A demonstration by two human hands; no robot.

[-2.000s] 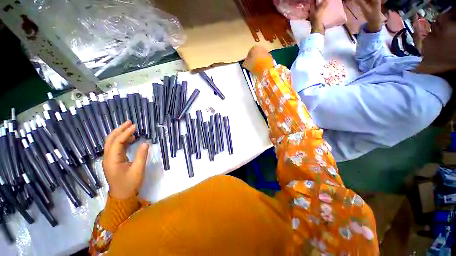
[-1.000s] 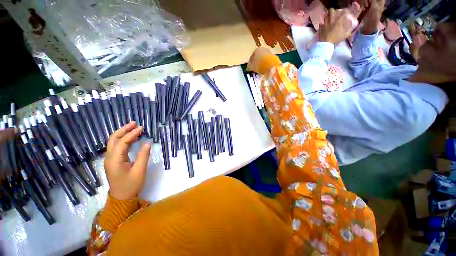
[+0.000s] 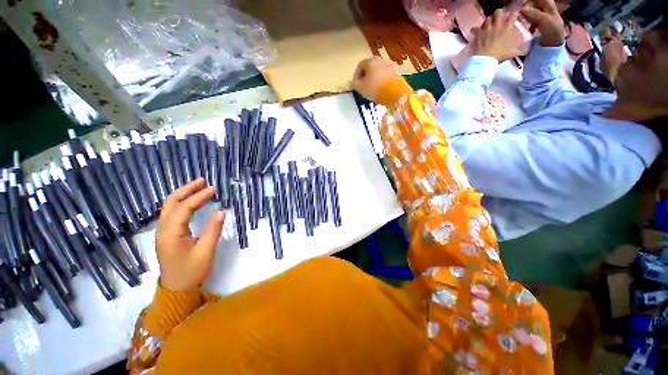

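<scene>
Dark tubes with white tips lie in dense rows on a white sheet at the left. Shorter black tubes lie in a looser group right of them. My left hand rests at the near edge of the rows, fingers apart, fingertips at the tube ends; nothing shows held in it. My right hand is small at the end of the outstretched arm, by the cardboard's right edge. Its fingers are curled, and I cannot tell if it holds something. White sticks lie just below it, partly hidden by the sleeve.
Crinkled clear bags and a chipped metal upright stand behind the rows. Brown cardboard with reddish-brown strips is at the back. A person in light blue sits at right, handling pink pieces. Two dark tubes lie apart.
My right hand has lifted a little and its fingers now show by the cardboard; more white sticks are uncovered. My left hand has shifted slightly right. The neighbour's hands have moved together.
</scene>
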